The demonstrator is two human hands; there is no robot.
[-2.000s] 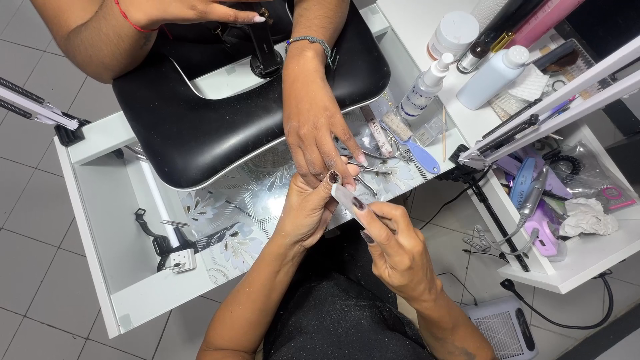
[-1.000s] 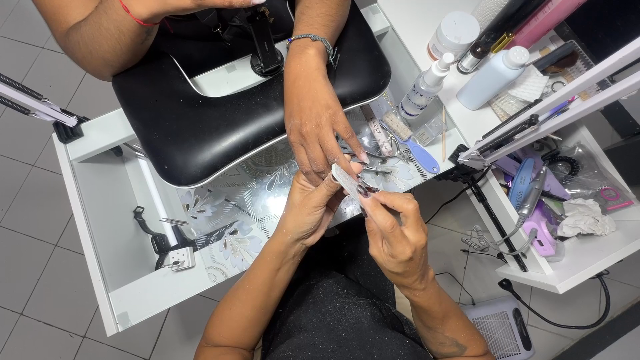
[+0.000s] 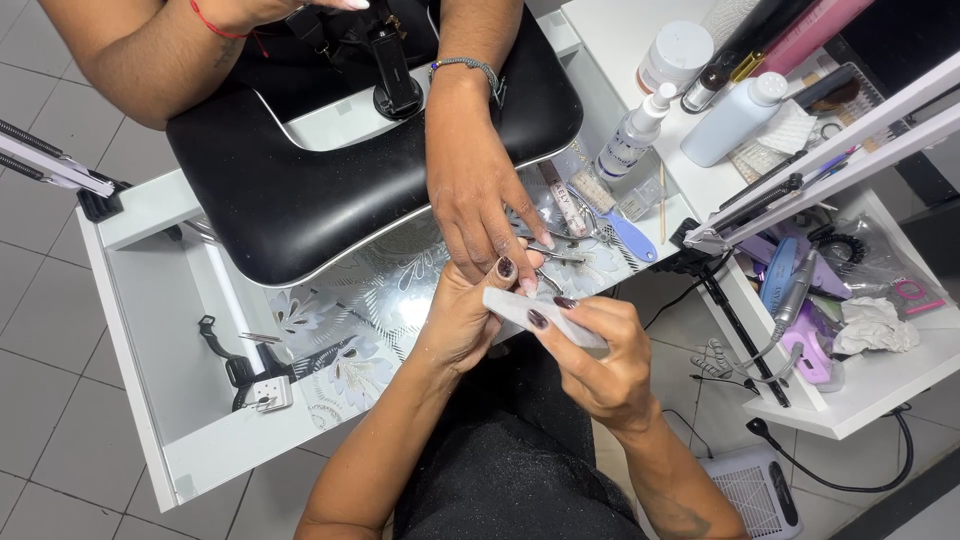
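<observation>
My left hand (image 3: 461,319) grips the fingers of another person's hand (image 3: 476,195), which reaches down over a black armrest cushion (image 3: 360,202). In my right hand (image 3: 604,356) is a pale nail file (image 3: 540,319), pinched between thumb and fingers. The file's far end lies beside my left thumb, close to the other person's fingertips; whether it touches a nail cannot be told. Dark polish covers my own nails. Metal nippers (image 3: 555,255) lie on the patterned glass tabletop just beyond the held hand. Near them is a blue-handled nail brush (image 3: 626,225).
A spray bottle (image 3: 634,135), a white jar (image 3: 675,56) and a light blue bottle (image 3: 735,120) stand at the upper right. An open drawer (image 3: 862,405) holds a nail drill handpiece (image 3: 796,292) and crumpled tissue (image 3: 876,326). Lamp arms (image 3: 832,154) rise nearby. A wooden stick (image 3: 662,202) lies by the brush.
The nail file and my right hand have shifted slightly about the other person's fingertips. My left hand keeps its hold on those fingers.
</observation>
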